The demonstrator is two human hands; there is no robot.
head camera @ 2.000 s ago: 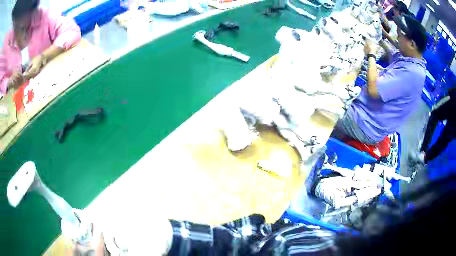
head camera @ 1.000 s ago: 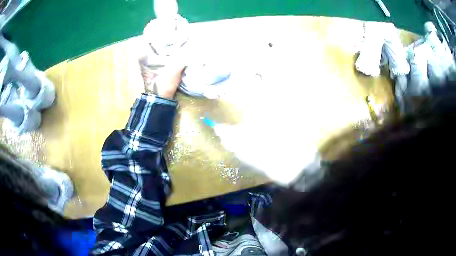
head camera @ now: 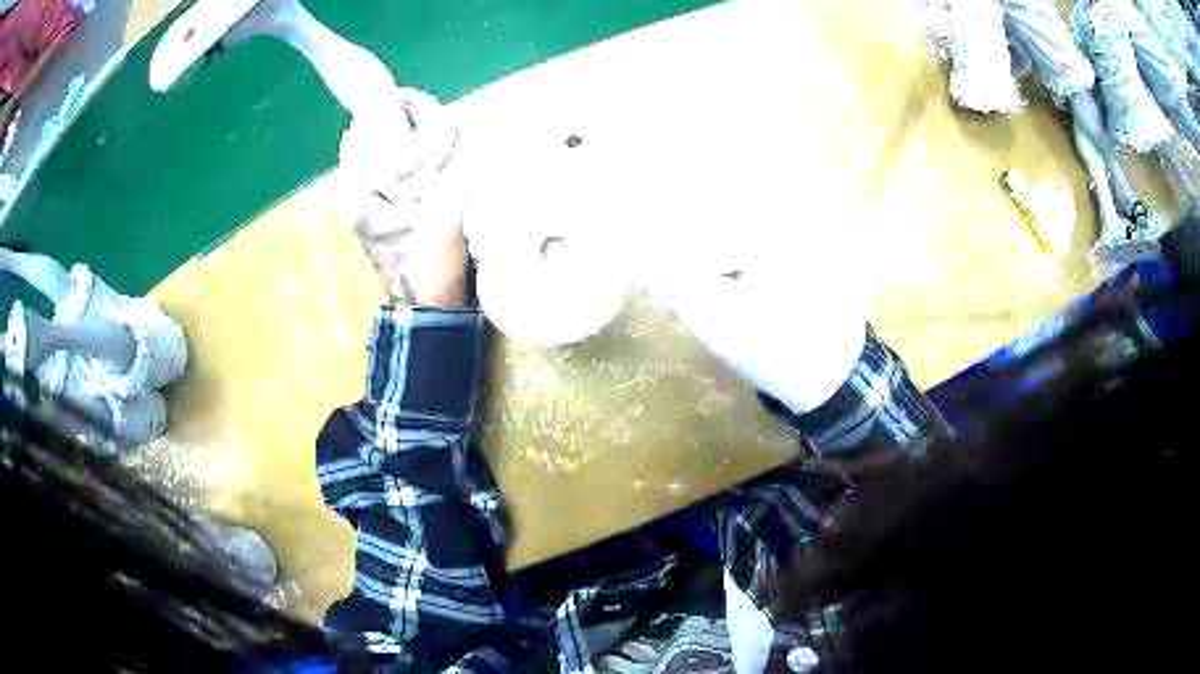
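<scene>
My bare left hand (head camera: 419,257) is closed around a white leg and trouser assembly (head camera: 546,277). A lower leg with shoe (head camera: 336,59) sticks out of its ruffled cuff (head camera: 408,152) towards the upper left, and its pale sole (head camera: 195,37) shows. The rounded trouser part spreads to the right of my fist and is badly overexposed. My right hand (head camera: 783,336), in a white glove, reaches in from the lower right beside the assembly. Glare washes out its fingers, so I cannot tell whether it holds anything.
Pale assemblies stand at the left (head camera: 99,349) and others lie at the upper right (head camera: 1040,59). A yellow stick-like thing (head camera: 1026,211) lies on the tan board (head camera: 592,454) at the right. The green conveyor belt (head camera: 224,165) runs along the far side.
The view has shifted, and the assembly in my left hand has tilted so its shoe now points up-left with the sole showing. The blue tip seen by my right hand a second ago no longer shows.
</scene>
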